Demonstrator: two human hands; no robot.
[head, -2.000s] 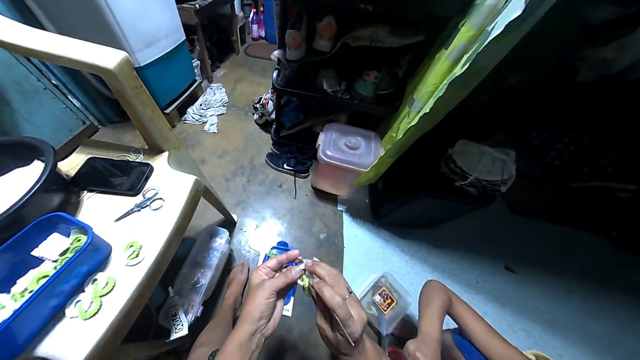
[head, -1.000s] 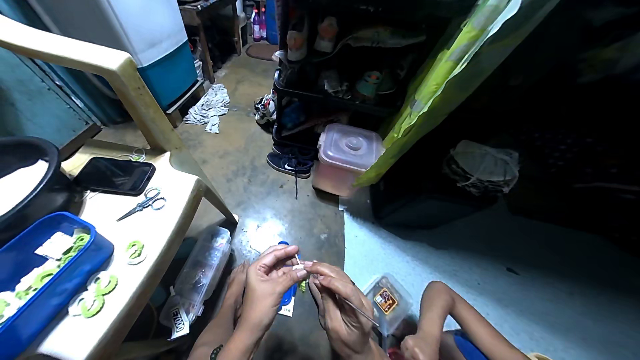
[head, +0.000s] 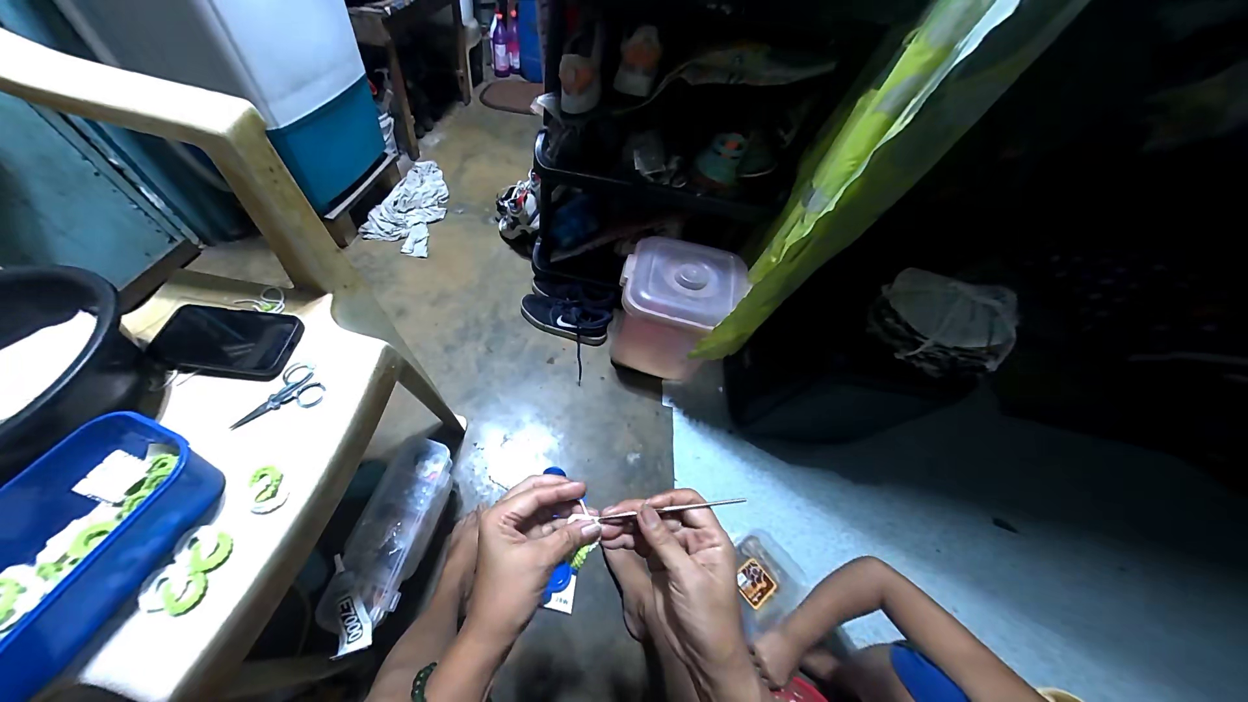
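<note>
My left hand (head: 534,546) pinches a small white and green crocheted piece (head: 582,546) between thumb and fingers. White yarn rises near its index fingertip. My right hand (head: 678,575) grips a thin metal crochet hook (head: 707,505), its tip at the white part of the piece. Several green and white crocheted rings (head: 183,591) lie on the plastic chair seat (head: 283,468), and more sit in a blue tub (head: 200,487). Small scissors (head: 283,397) and a smartphone (head: 226,341) rest on the seat.
A clear plastic case (head: 400,522) and a glue tube (head: 351,614) are beside the chair. Another person's arm (head: 877,595) is at lower right by a clear container (head: 765,575). Ahead stand a pink lidded box (head: 673,312), sneakers (head: 568,315) and a dark rack (head: 653,185).
The crochet hook, earlier slanting down to the right from my fingers, now lies nearly level. My right hand has turned around it while my left hand still pinches the piece.
</note>
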